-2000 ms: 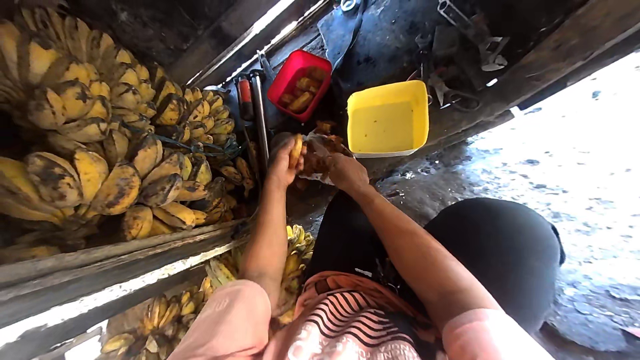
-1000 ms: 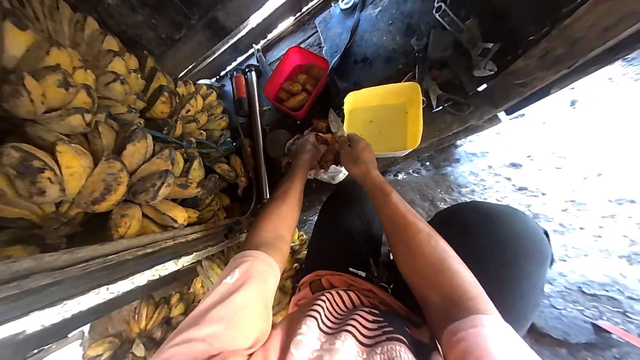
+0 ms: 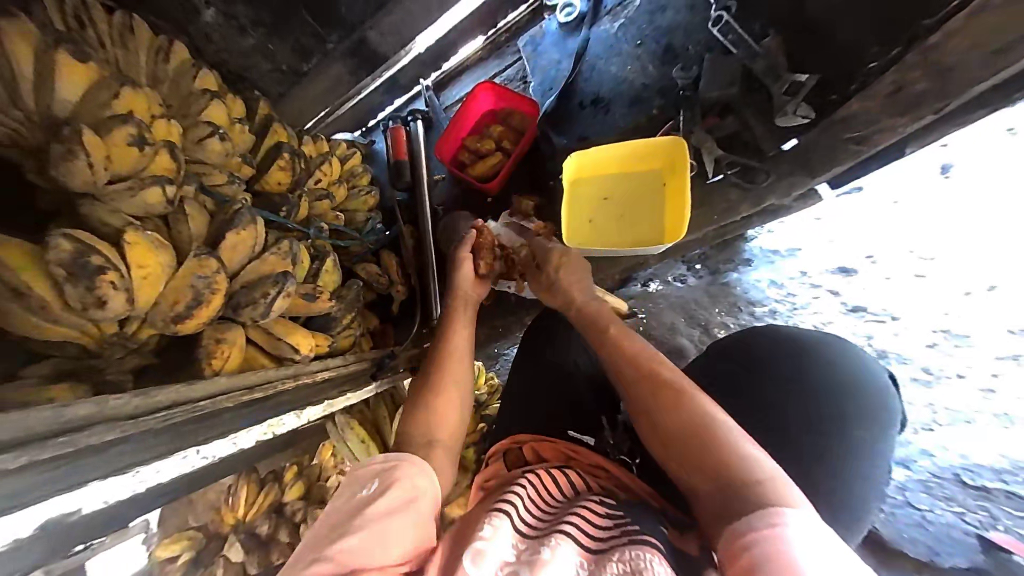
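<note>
My left hand [image 3: 468, 270] is closed around a brown, glossy piece of food [image 3: 485, 250], perhaps fried banana. Close beside it on the right, my right hand [image 3: 558, 270] is bent over whitish wrapping [image 3: 512, 286] and more brown pieces; what its fingers hold is hidden. Just above the hands lies another brown piece [image 3: 524, 206]. A red plastic container [image 3: 450, 126] with several brown-yellow pieces of food stands above them. The yellow plastic container [image 3: 680, 172] at upper right holds no visible pieces. A pale, banana-like piece [image 3: 612, 302] shows beside my right wrist.
Bunches of ripe bananas [image 3: 190, 294] fill the left behind a wooden rail [image 3: 240, 382], with more bananas [image 3: 248, 500] below. A metal bar [image 3: 424, 216] and a red-handled tool [image 3: 398, 152] lie left of the red container. An adjustable wrench [image 3: 792, 102] and other tools lie at upper right.
The knife-like blade seen upright beside my right hand one second ago no longer shows there. My left hand now shows a brown piece in its grip; two seconds ago it held a yellowish one.
</note>
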